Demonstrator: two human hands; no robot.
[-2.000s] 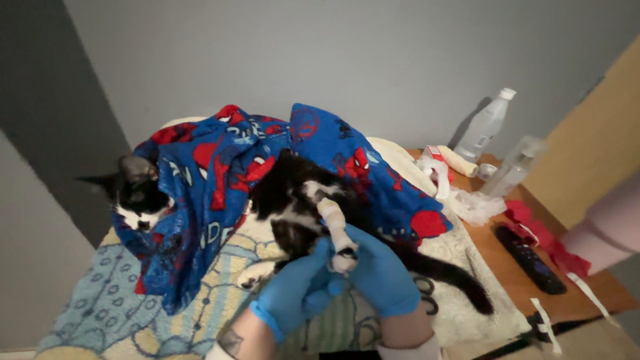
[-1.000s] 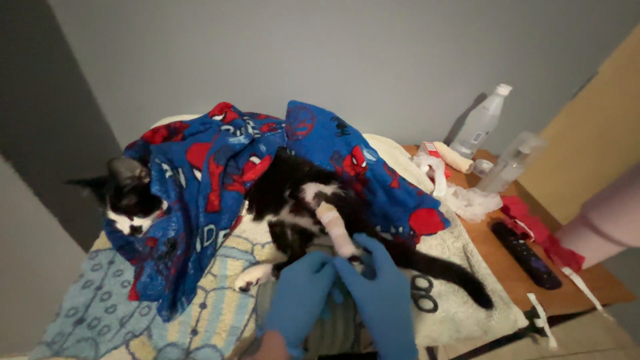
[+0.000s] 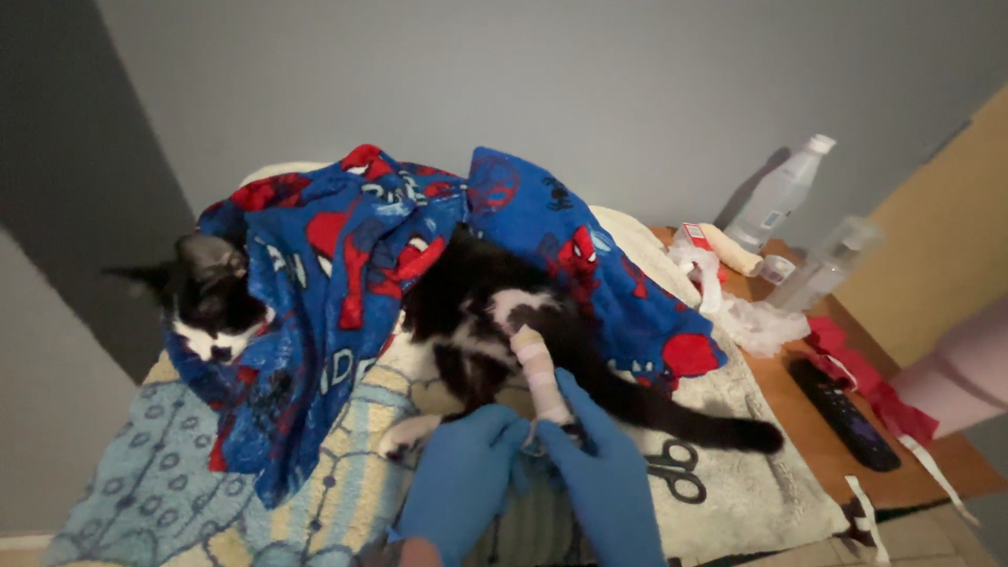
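A black-and-white cat point(image 3: 213, 311) lies on its side on towels, its body partly under a blue fleece blanket point(image 3: 315, 260) with red figures. One hind leg has a pale bandage point(image 3: 539, 378) wrapped around it, from the upper leg down toward the paw. In a blue glove, my left hand point(image 3: 468, 472) is near the leg's lower end, its fingertips bent. My right hand point(image 3: 602, 472), also gloved in blue, has its thumb and fingers around the bandage's lower end. The paw is mostly hidden between my hands. Black scissor handles point(image 3: 679, 471) show on the towel beside my right hand.
At right, a wooden table point(image 3: 787, 425) holds a plastic bottle point(image 3: 780, 193), a clear spray bottle point(image 3: 823, 268), a bandage roll point(image 3: 731, 250), crumpled plastic point(image 3: 756, 323), a black remote control point(image 3: 843, 413) and red material point(image 3: 866, 378). White strips point(image 3: 866, 516) hang at its edge. A grey wall stands behind.
Two seconds ago my hands were higher around the paw; they have moved down to the bandage's lower end. The cat's head and the blanket have stayed about the same.
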